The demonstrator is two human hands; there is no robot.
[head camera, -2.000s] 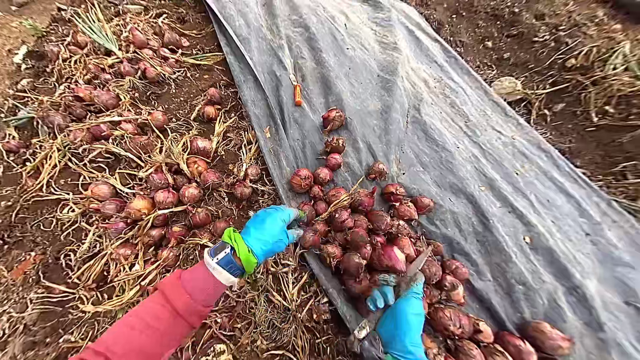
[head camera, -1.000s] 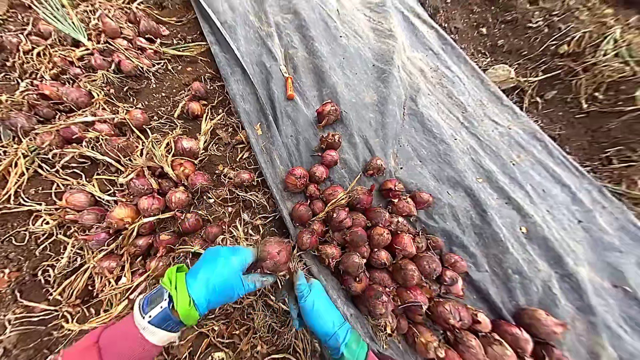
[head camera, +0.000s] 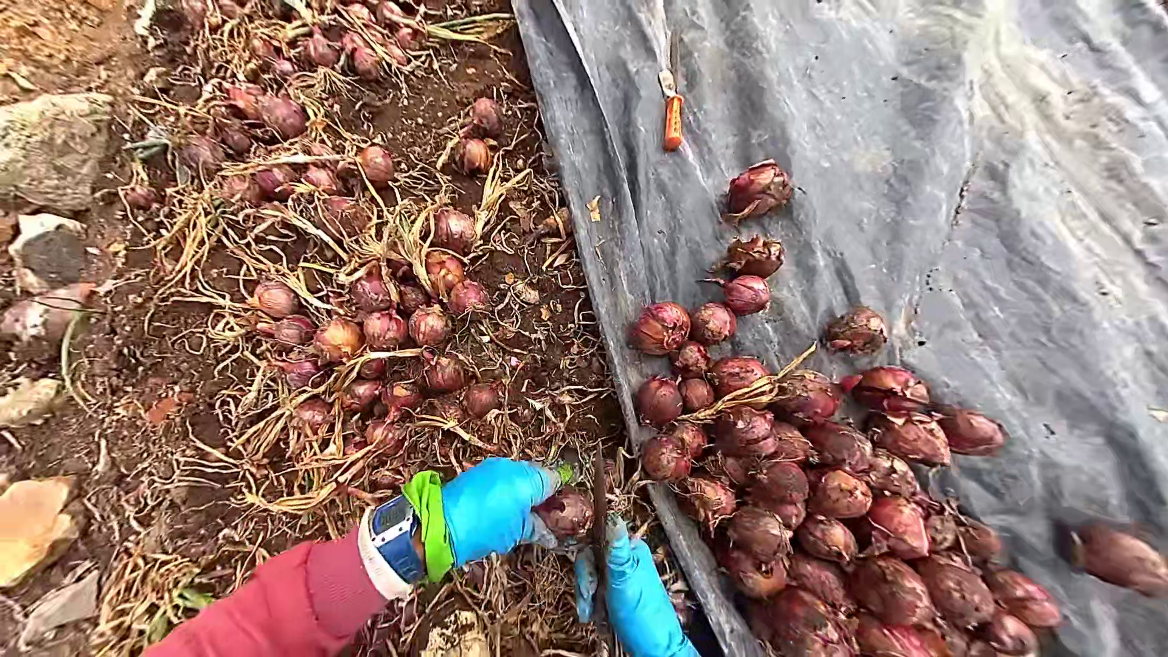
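Observation:
My left hand [head camera: 497,513], in a blue glove with a green band and a watch at the wrist, grips a red onion [head camera: 566,513]. In my right hand [head camera: 630,584], also blue-gloved, is a knife [head camera: 599,529], its dark blade upright against the right side of that onion. A heap of red onions [head camera: 839,493] lies on the grey plastic sheet [head camera: 876,164] to the right of both hands. One blurred onion [head camera: 1118,557] is at the heap's far right.
Many red onions with dry leaves and roots [head camera: 383,328] lie on the soil at left. A second knife with an orange handle [head camera: 672,123] rests on the sheet above the heap. Stones [head camera: 55,151] line the far left; the sheet's edge [head camera: 593,274] runs between soil and heap.
Two seconds ago my right hand was over the heap with the knife; it is now beside my left hand off the sheet. The knife's blade now stands against the held onion. The view has shifted.

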